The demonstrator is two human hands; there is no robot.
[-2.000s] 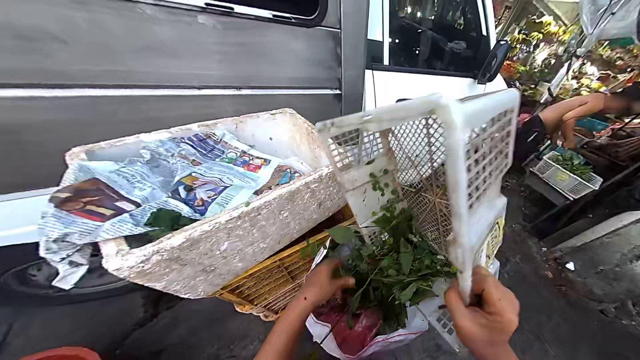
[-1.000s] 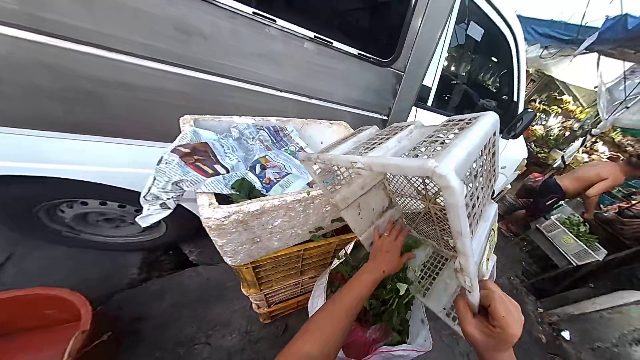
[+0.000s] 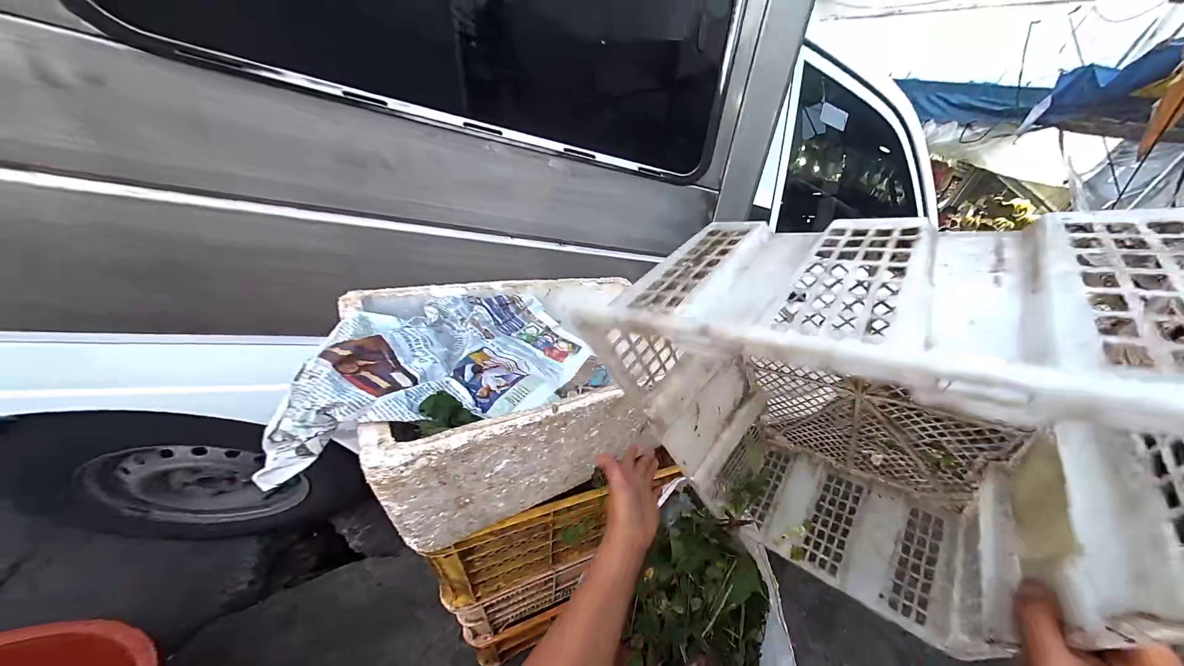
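Observation:
My right hand (image 3: 1064,629) grips the lower edge of a white plastic crate (image 3: 980,250), which is tipped on its side with its latticed inside in view. Bits of leaf cling to the crate. My left hand (image 3: 631,495) has its fingers spread beside the lower side of a worn styrofoam box (image 3: 518,467); whether it touches the box is unclear. Crumpled newspaper (image 3: 435,356) covers the box's opening, and a few green leaves (image 3: 446,412) show under it. Below my left hand, leafy greens (image 3: 698,587) fill a white sack (image 3: 775,610).
Stacked yellow plastic crates (image 3: 518,560) hold up the styrofoam box. Close behind stands a grey and white van (image 3: 370,231) with its wheel (image 3: 194,486) at left. An orange-red tub (image 3: 79,645) is at the lower left. Blue tarps (image 3: 1101,92) hang at the upper right.
My left hand has left the greens and moved to the styrofoam box's side. The white crate, held by my right hand, has been lifted and tipped away from the sack.

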